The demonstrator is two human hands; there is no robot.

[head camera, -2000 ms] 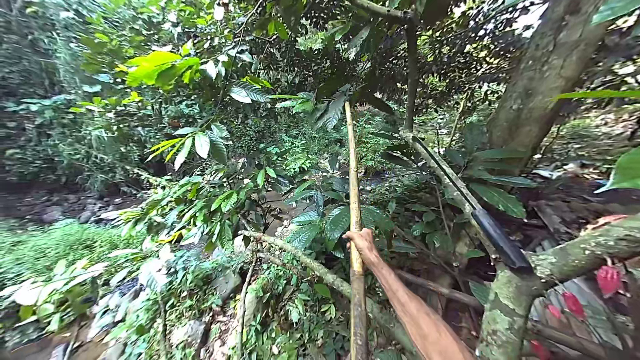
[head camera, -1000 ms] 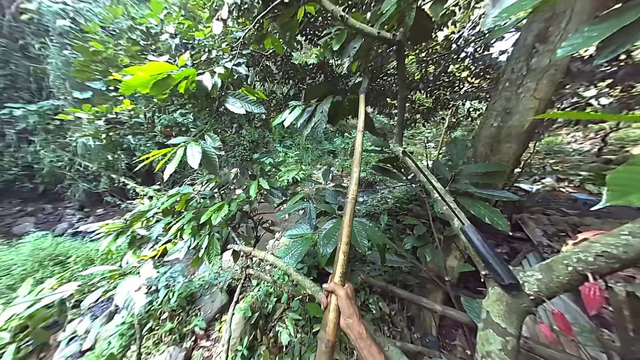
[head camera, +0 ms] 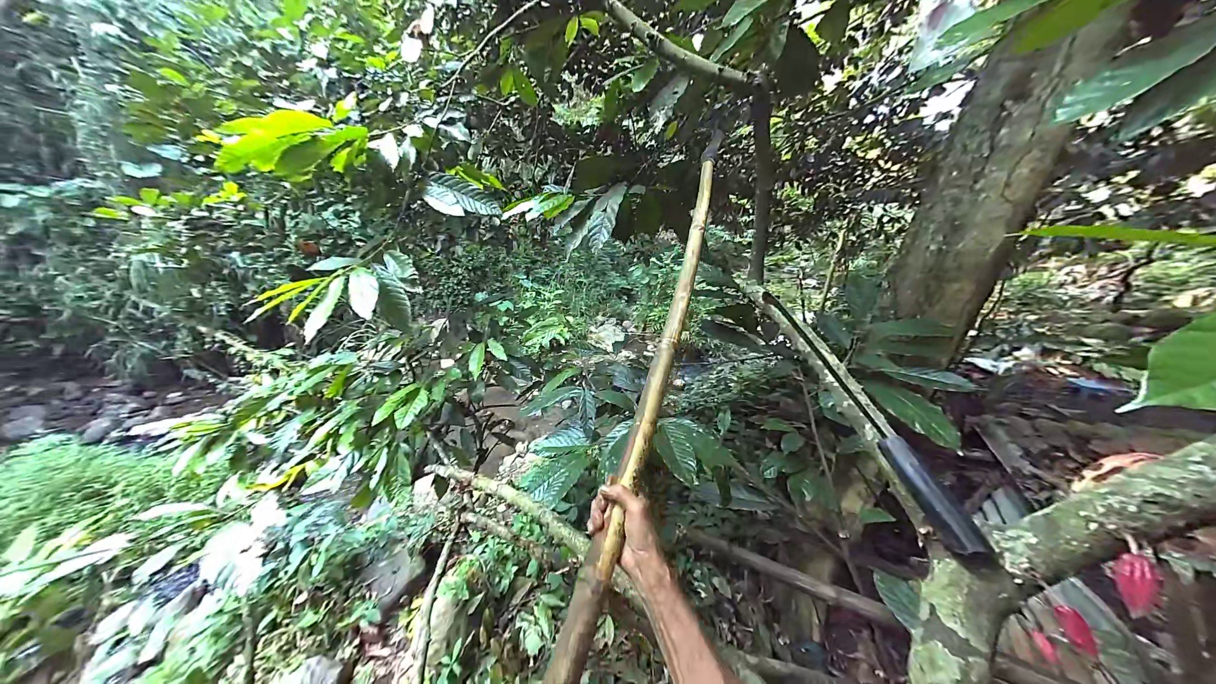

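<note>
My right hand (head camera: 627,528) is closed around a long wooden or bamboo pole (head camera: 676,313) near the lower middle of the view. The pole slants up and slightly right, and its far tip lies among dark leaves below a branch; what is on the tip is hard to tell. My left hand is not visible. To the right, a machete-like tool with a black handle (head camera: 936,494) and a long thin blade (head camera: 825,350) rests against a slanting branch beside the tree fork.
A mossy forked branch (head camera: 1092,522) fills the lower right, with red pods (head camera: 1137,581) near it. A thick trunk (head camera: 988,180) rises behind. Another branch (head camera: 518,499) crosses low behind the pole. Leafy shrubs and a stony bank (head camera: 104,408) lie left.
My right hand has moved down and to the left in the view, still on the pole. The pole has gone from nearly upright to leaning, its lower end further left.
</note>
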